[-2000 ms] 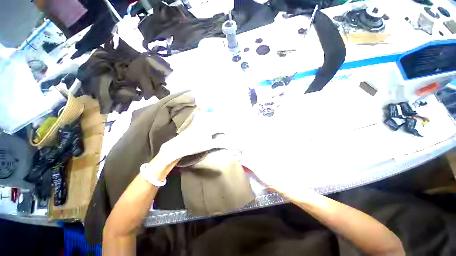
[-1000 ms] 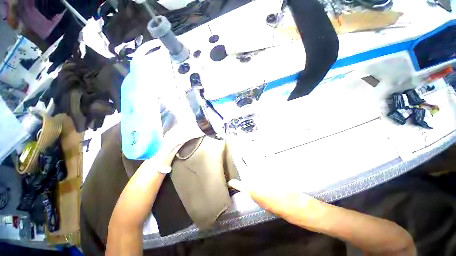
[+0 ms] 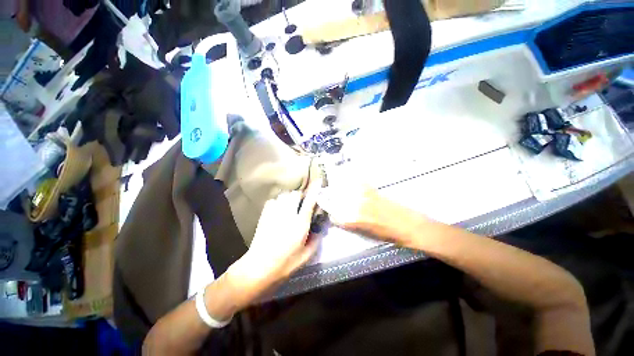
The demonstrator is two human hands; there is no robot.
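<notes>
A brown-olive garment piece (image 3: 261, 163) lies at the left of the white sewing machine, with its edge running up to the needle area (image 3: 323, 144). My left hand (image 3: 283, 226) grips the edge of the cloth just in front of the needle. My right hand (image 3: 351, 205) is beside it, its fingertips meeting the left fingers at the cloth edge. A small dark piece (image 3: 319, 221) shows between the hands; I cannot tell whether it is a label. Glare hides the right fingertips.
A light-blue plastic guard (image 3: 201, 115) stands left of the needle. A curved black strip (image 3: 407, 55) hangs over the machine head. Black labels (image 3: 553, 132) lie on clear plastic at right. Label bundles (image 3: 66, 236) and brown board (image 3: 104, 229) are at left.
The cloth's front part no longer hangs down toward the table edge; it is gathered between my hands. My left hand has moved right and my right hand up, meeting before the needle. The view has shifted.
</notes>
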